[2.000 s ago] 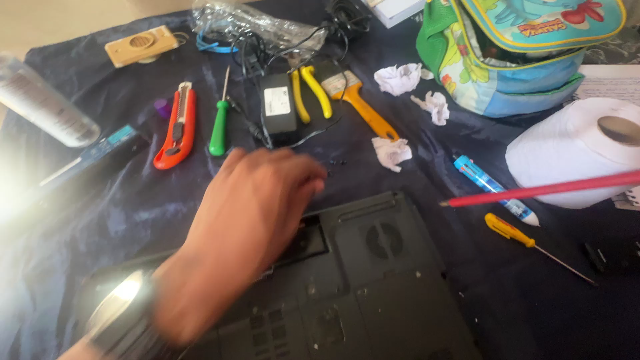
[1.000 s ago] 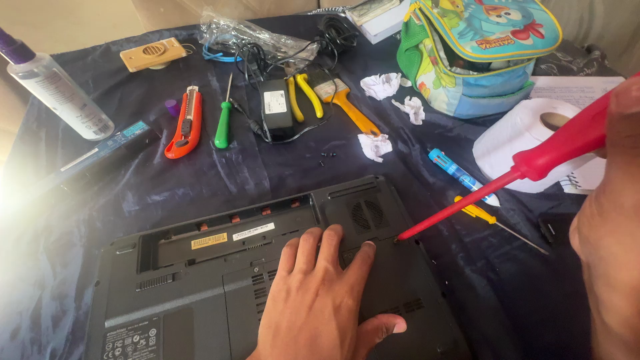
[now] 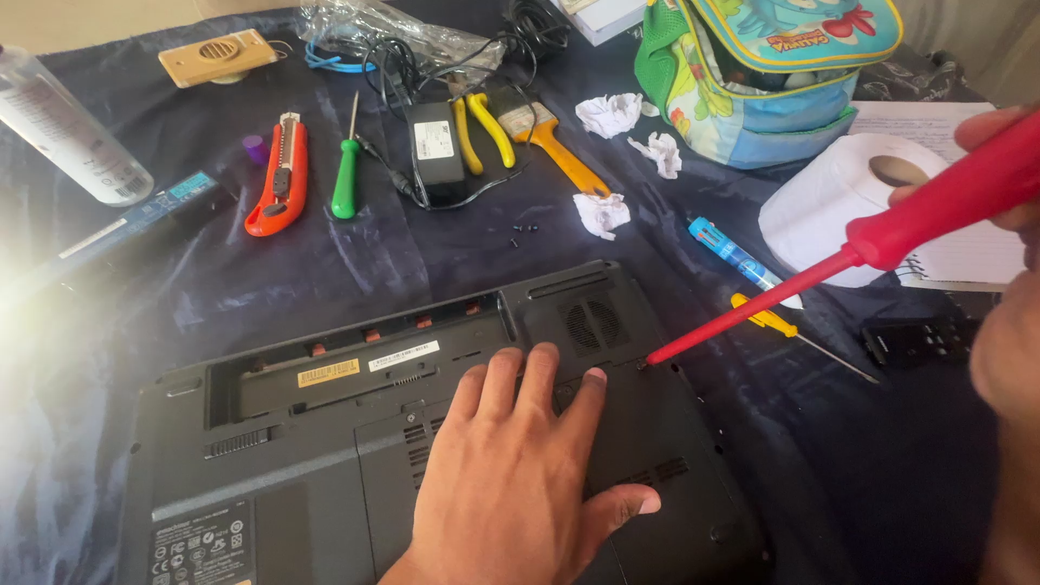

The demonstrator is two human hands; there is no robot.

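A black laptop (image 3: 309, 487) lies upside down on dark cloth, its battery bay uncovered. My left hand (image 3: 512, 463) rests flat on the laptop's underside with the fingers spread, holding nothing. At the right edge my right hand (image 3: 1007, 268) grips the handle of a red screwdriver (image 3: 934, 211), partly out of view. The screwdriver's tip meets a screw hole near the laptop's right edge, below the round fan vent (image 3: 591, 325). Several small dark screws (image 3: 524, 231) lie on the cloth behind the laptop. A laptop battery (image 3: 134, 231) lies at the left.
Behind the laptop are an orange utility knife (image 3: 280, 179), a green screwdriver (image 3: 345, 179), a power adapter (image 3: 437, 146), yellow-handled pliers (image 3: 487, 134), a paintbrush (image 3: 561, 150) and crumpled paper (image 3: 601, 214). At right are a paper roll (image 3: 837, 203), a pen (image 3: 735, 256) and a yellow screwdriver (image 3: 768, 317).
A hand reached over the laptop's rear edge two seconds ago. One second ago my left hand lay on the underside and the red screwdriver stood at the hole, much as now.
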